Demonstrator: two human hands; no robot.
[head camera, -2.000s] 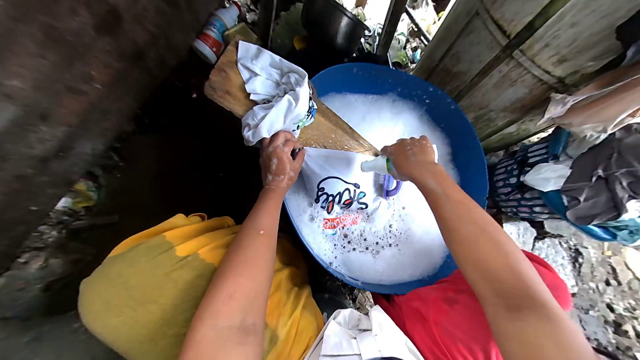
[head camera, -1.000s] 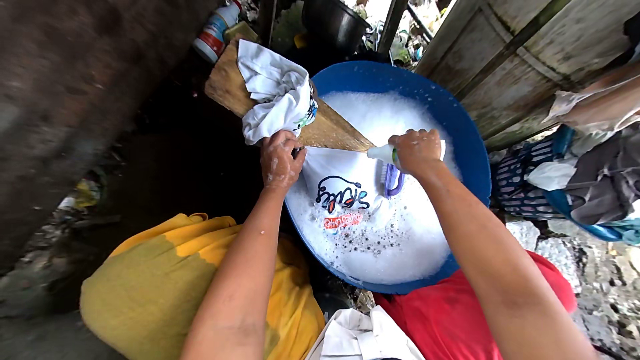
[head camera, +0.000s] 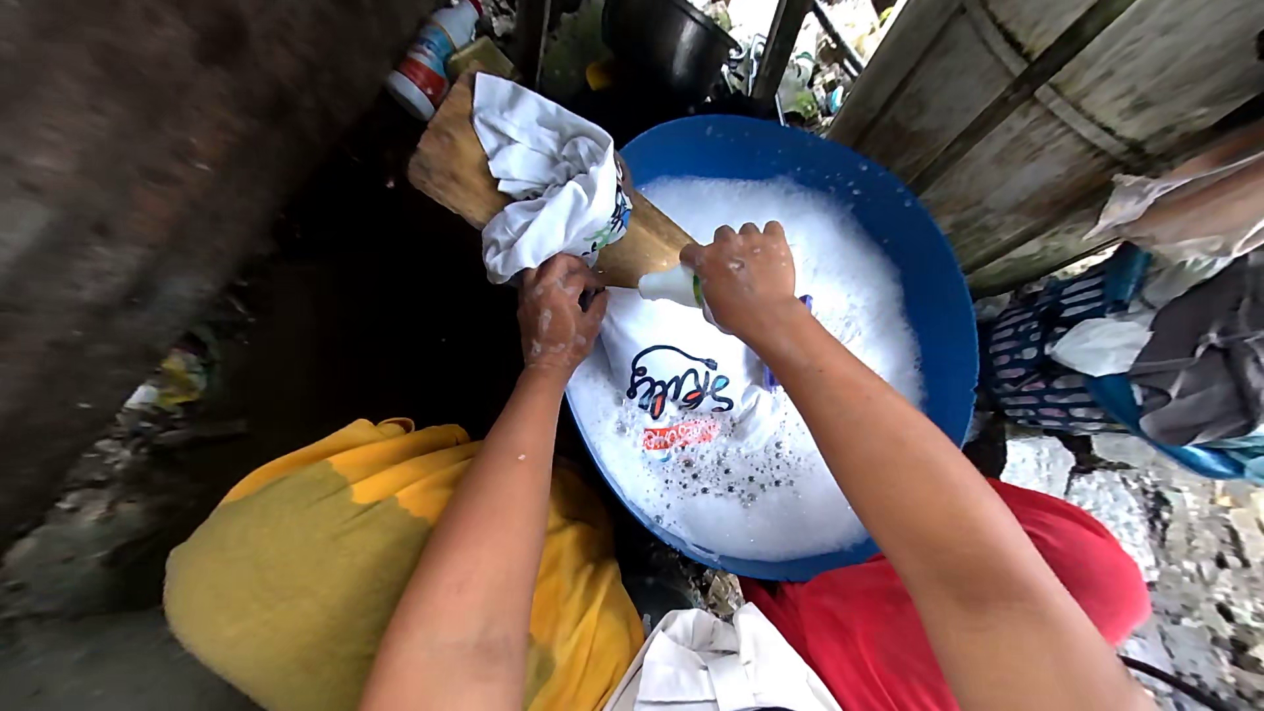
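My left hand (head camera: 561, 314), wet with suds, grips a printed white cloth garment (head camera: 662, 341) at the edge of a wooden board (head camera: 642, 232). Part of the garment lies bunched on the board, and the rest hangs into suds in a blue plastic basin (head camera: 943, 326). In my right hand (head camera: 748, 276) is a small white bottle (head camera: 670, 285), its narrow end pointing left over the cloth by the board. Behind my right wrist a purple handle (head camera: 770, 377), perhaps of a brush, shows in part.
A white bottle with a red label (head camera: 427, 69) and a dark pot (head camera: 667, 44) stand beyond the board. At the right are a patterned basket (head camera: 1037, 346) with clothes (head camera: 1200, 346) and metal sheeting (head camera: 1037, 109). My knees flank the basin's near side.
My right hand has moved left with the white bottle, from over the suds to the cloth beside the board. My left hand has stayed on the cloth.
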